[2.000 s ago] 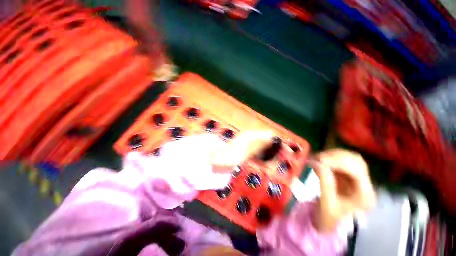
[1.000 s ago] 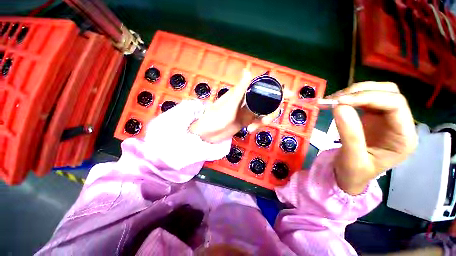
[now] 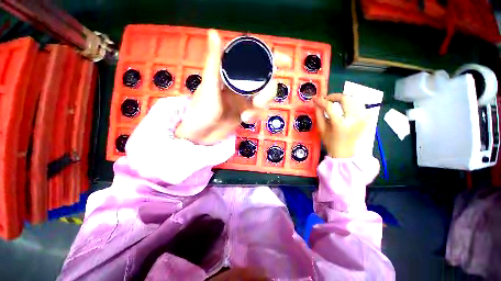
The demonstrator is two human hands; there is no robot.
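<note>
My left hand (image 3: pixel 211 110) holds a watch head (image 3: pixel 247 65) up above the tray, its round face black with a white glare band. The orange-red watch tray (image 3: pixel 220 37) lies below, with black discs in many pockets. The upper left pockets show no discs. My left hand and sleeve hide part of the tray. My right hand (image 3: pixel 341 123) is at the tray's right edge, over the white paper sheet (image 3: pixel 362 93), with fingers bent together. It is blurred, and I cannot tell if it holds anything. A dark pen or tool (image 3: pixel 373 105) shows beside it.
Stacked trays (image 3: pixel 55 126) stand at left, below a metal post (image 3: pixel 60 24). A blue stick (image 3: pixel 382 153), a small white piece (image 3: pixel 396 123) and a white benchtop machine (image 3: pixel 447 126) are at right. Red trays (image 3: pixel 428 13) lie at upper right. A pink sleeve or cloth (image 3: pixel 475 236) shows at lower right.
The view has turned and shifted. My left hand still holds the watch head up. My right hand held a thin white piece beside it, and has moved down towards the paper sheet.
</note>
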